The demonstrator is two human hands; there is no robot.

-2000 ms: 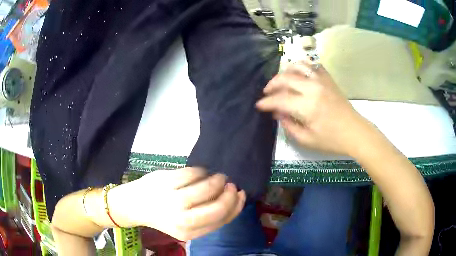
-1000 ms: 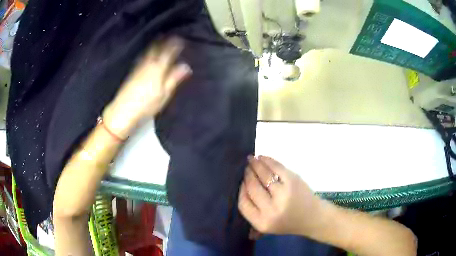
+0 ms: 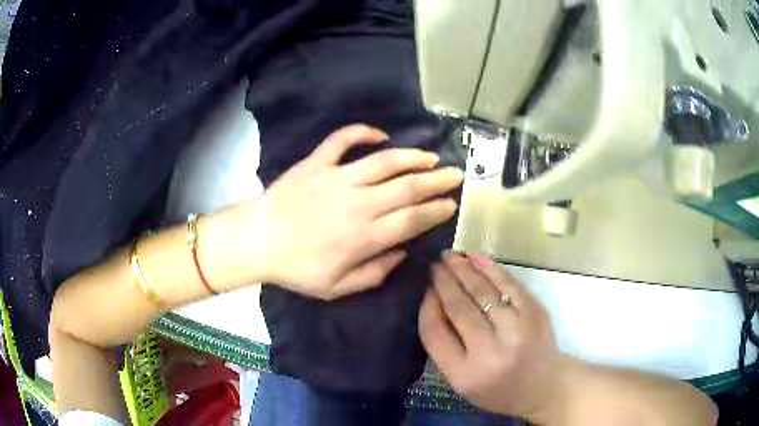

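Observation:
A dark sleeve or narrow panel (image 3: pixel 341 91) lies over the white table, its right edge beside the needle area (image 3: pixel 481 154) of the cream sewing machine (image 3: pixel 632 108). It joins a larger dark, white-flecked garment body (image 3: pixel 100 100) at the left. My left hand (image 3: pixel 358 216) lies spread flat on the panel, fingertips near its right edge, just short of the presser foot. My right hand (image 3: pixel 491 333) is at the panel's right edge near the table front, fingers curled on the cloth edge; the fingertips pinch or press it. The panel's lower end hangs over the table edge.
The table has a green, ruler-marked edge (image 3: pixel 212 339). A lime-green basket (image 3: pixel 143 378) and a red item (image 3: pixel 204 403) are below at the left. Blue-clad legs are under the table edge. A green panel (image 3: pixel 732 204) and dark cords (image 3: pixel 745 312) are at the right.
My left hand has come down flat onto the panel near the needle. My right hand stays at the panel's lower right edge. The view has moved closer to the machine head.

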